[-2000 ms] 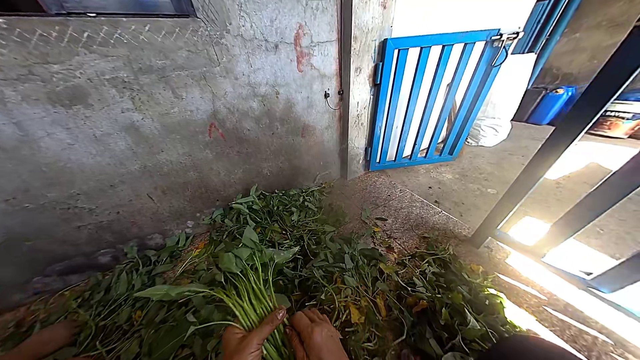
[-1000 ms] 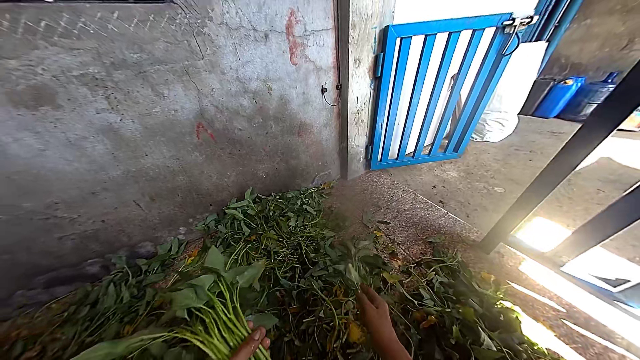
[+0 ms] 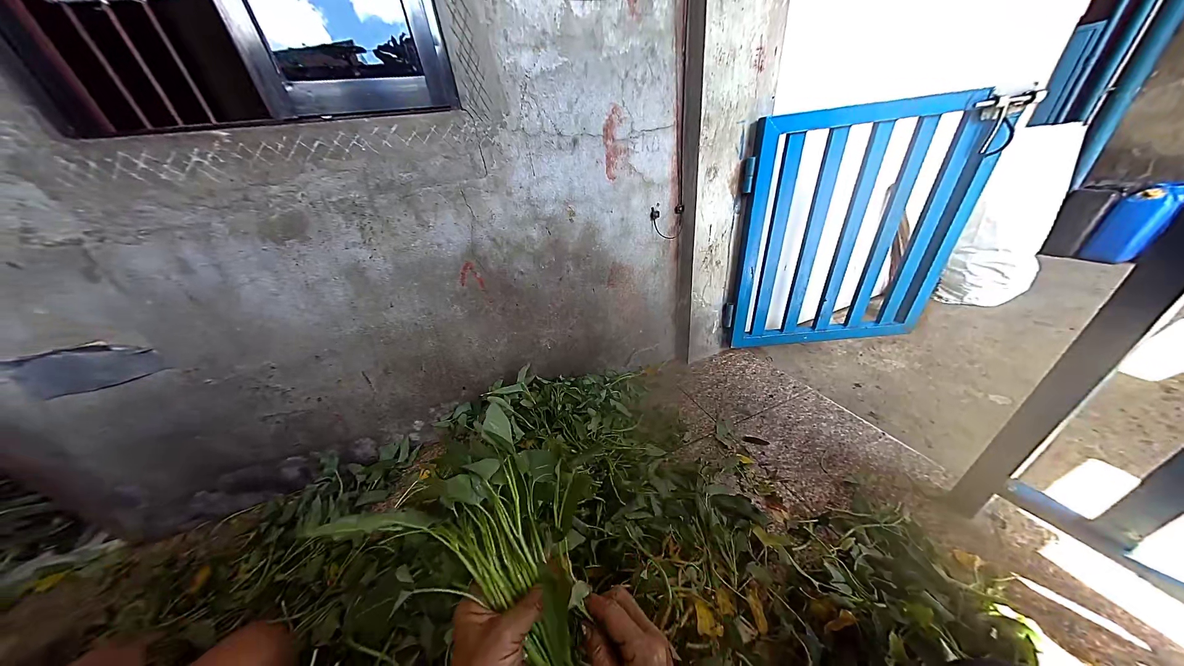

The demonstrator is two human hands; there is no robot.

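Note:
At the bottom centre, my left hand (image 3: pixel 497 629) is closed around a bunch of leafy green stems (image 3: pixel 504 541). The stems fan upward and to the left from it, with broad leaves at their tops. My right hand (image 3: pixel 629 629) is right beside the bunch, its thumb and fingers pinched on a leafy stem (image 3: pixel 578 601) at the bunch's right side. Beneath and around both hands spreads a heap of cut leafy greens (image 3: pixel 694 527), with some yellow leaves in it. The lower ends of the held stems run out of view.
A concrete wall (image 3: pixel 351 277) with a barred window (image 3: pixel 361 97) rises behind the heap. A blue metal gate (image 3: pixel 856 217) stands open at the right, near a white sack (image 3: pixel 994 231) and a blue plastic container (image 3: pixel 1133 222). Metal railing (image 3: pixel 1073 379) edges the right side. Bare knees show at lower left.
My right hand, reaching into the heap away from the bunch a second ago, is now back beside my left hand at the bunch. The view has tilted up and shows more of the window.

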